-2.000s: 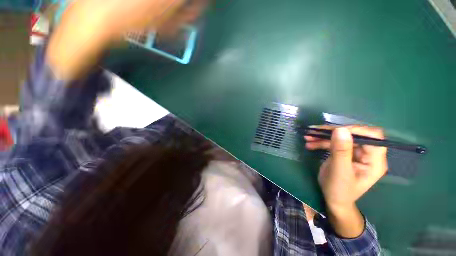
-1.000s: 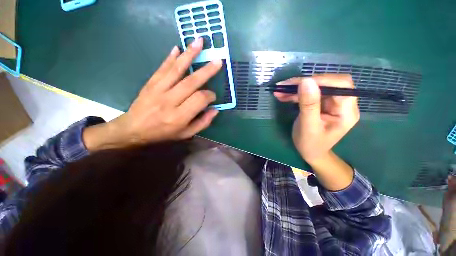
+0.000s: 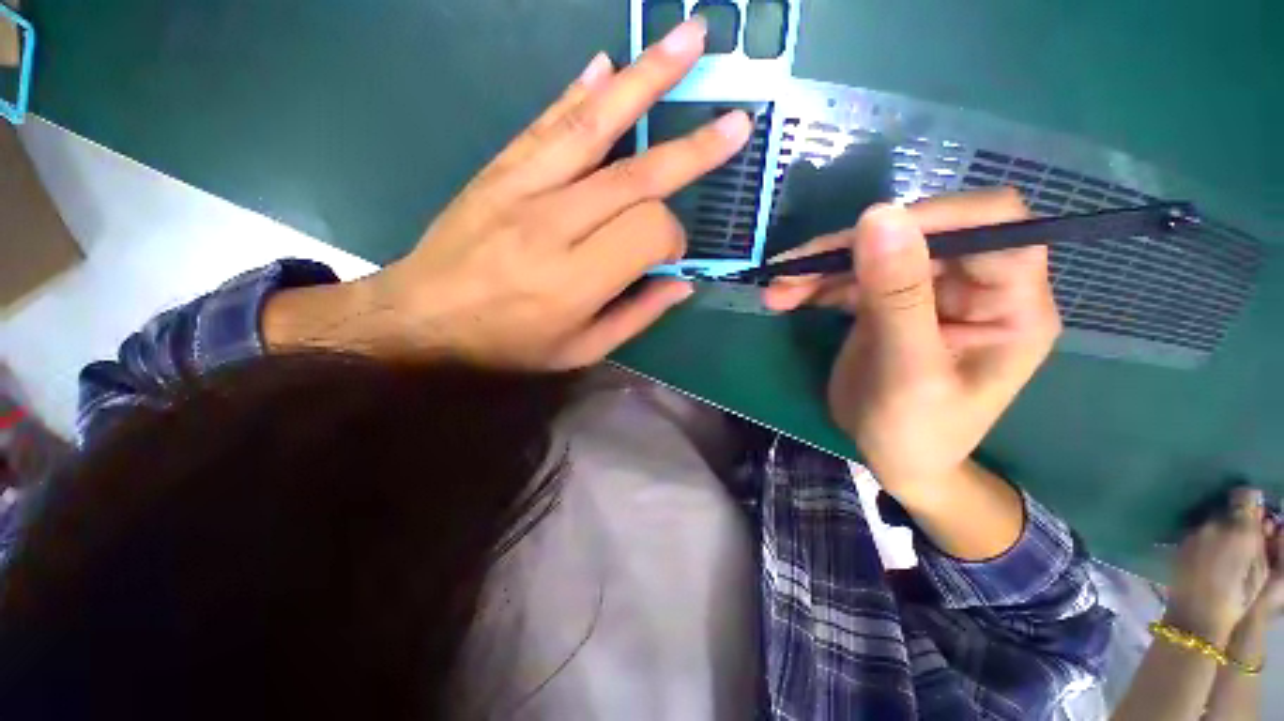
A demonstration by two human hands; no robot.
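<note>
A light-blue housing (image 3: 714, 83) lies on the green bench, its key-hole end cut off by the top edge. It overlaps the left end of a clear sheet with rows of dark strips (image 3: 1112, 261). My left hand (image 3: 556, 233) lies on the housing, fingers spread, fingertips at the key holes and the screen window. My right hand (image 3: 936, 331) holds black tweezers (image 3: 1021, 235) like a pen. Their tips are at the housing's bottom end edge. Whether a strip is in the tips is too small to tell.
Part of another light-blue frame (image 3: 24, 64) shows at the far left. Another person's hands (image 3: 1232, 563) with a yellow bracelet are at the lower right. The bench front edge runs diagonally below my hands. A brown item (image 3: 35, 226) is at the left.
My left hand came from the upper left with a housing and set it by the sheet. The tweezer tips moved from the strip sheet to the housing's end edge.
</note>
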